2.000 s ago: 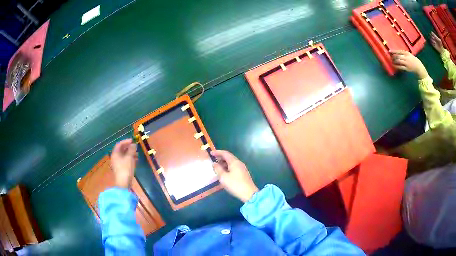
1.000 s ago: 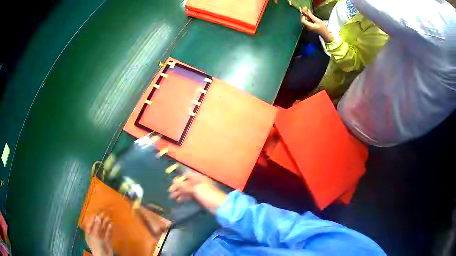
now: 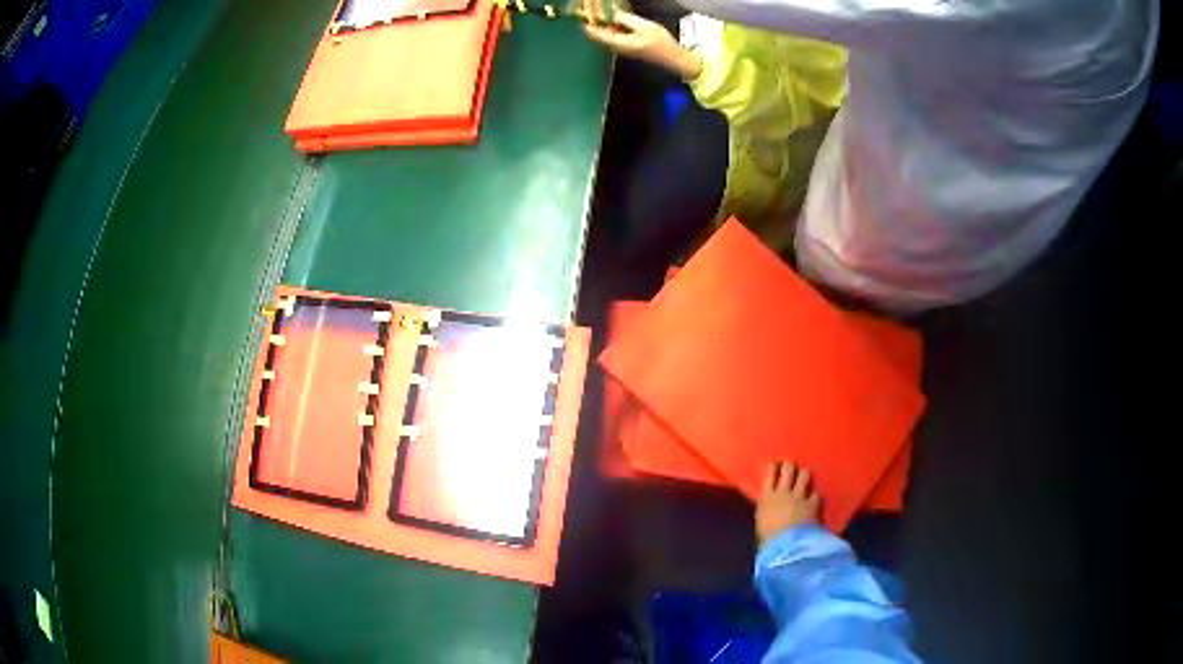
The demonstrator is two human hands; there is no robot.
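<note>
A large red tray [image 3: 467,560] lies on the green bench with two black-bordered display panels side by side, the left one [image 3: 318,402] and the right one [image 3: 474,428], which shines with glare. Pale tabs sit along their long edges. My right hand [image 3: 788,498] is at the lower edge of the top red tray [image 3: 765,363] on the stack beside the bench. Its fingers lie on the tray's face; the thumb is hidden, so a grip cannot be made out. My left hand is not in view.
Another red tray stack [image 3: 402,78] lies farther up the green bench [image 3: 441,214]. A person in yellow with an outstretched hand [image 3: 642,42] and a person in white [image 3: 960,156] stand right of the bench. An orange tray corner [image 3: 240,651] and rubber band [image 3: 225,612] show at bottom left.
The right-hand panel now lies on the red tray beside the first. My right hand has moved right to the red stack. My left hand has left the picture. The view has turned right.
</note>
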